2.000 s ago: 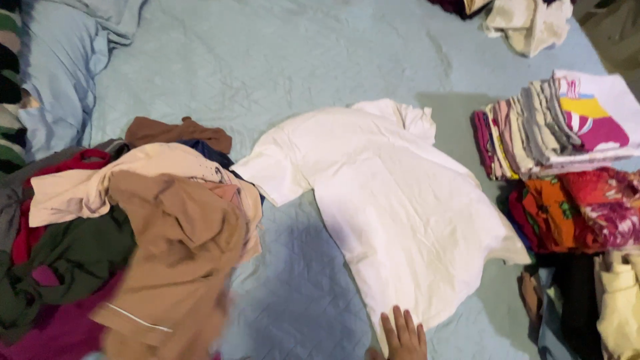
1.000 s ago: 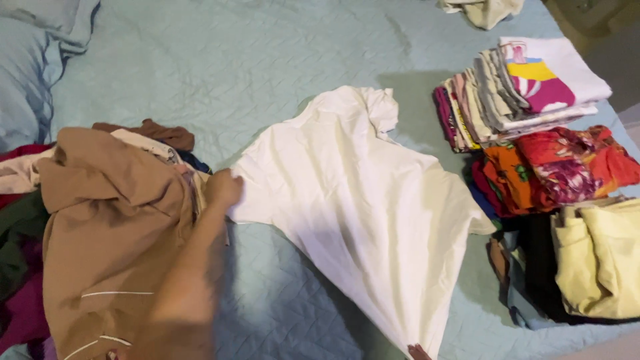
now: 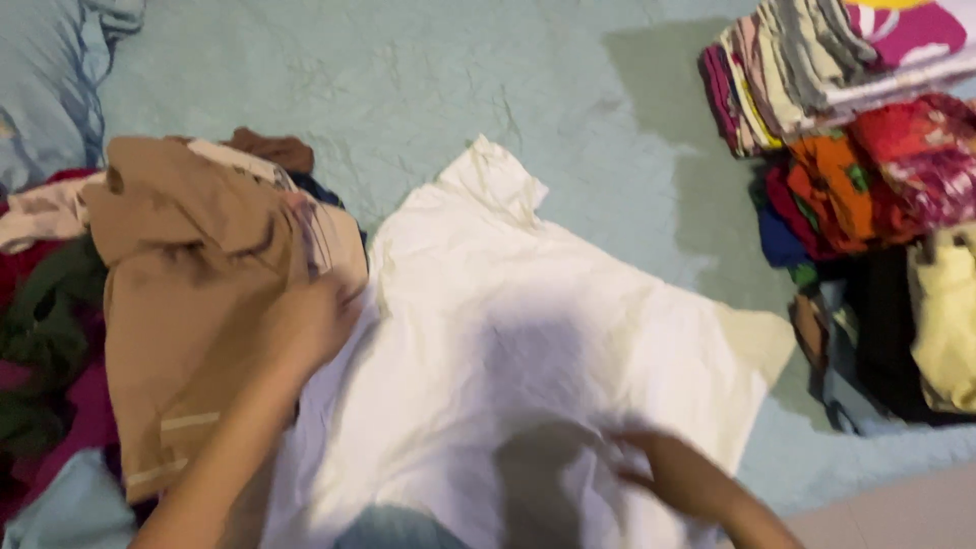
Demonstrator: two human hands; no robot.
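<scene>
A white cloth garment (image 3: 534,328) is spread over the light blue bedsheet (image 3: 381,69), its near end reaching the bottom of the view. My left hand (image 3: 324,316) is at the garment's left edge, beside the heaped clothes; blur hides whether its fingers grip the fabric. Over the lower right part of the garment is my right hand (image 3: 663,461), blurred, with fingers apart and nothing visible between them. A brown garment with pale stripes (image 3: 191,305) lies on top of the heap, partly behind my left forearm.
Dark green (image 3: 46,305), magenta and pink clothes lie heaped at the left. Folded clothes (image 3: 793,69) stand in a stack at the upper right, above orange and red folded garments (image 3: 839,191) and a pale yellow one (image 3: 945,320). A blue pillow or bedding (image 3: 46,84) occupies the upper left corner.
The white garment has shifted nearer and lies wider, its lower end now at the bottom edge. My right hand, at the bottom edge before, has come up over the fabric.
</scene>
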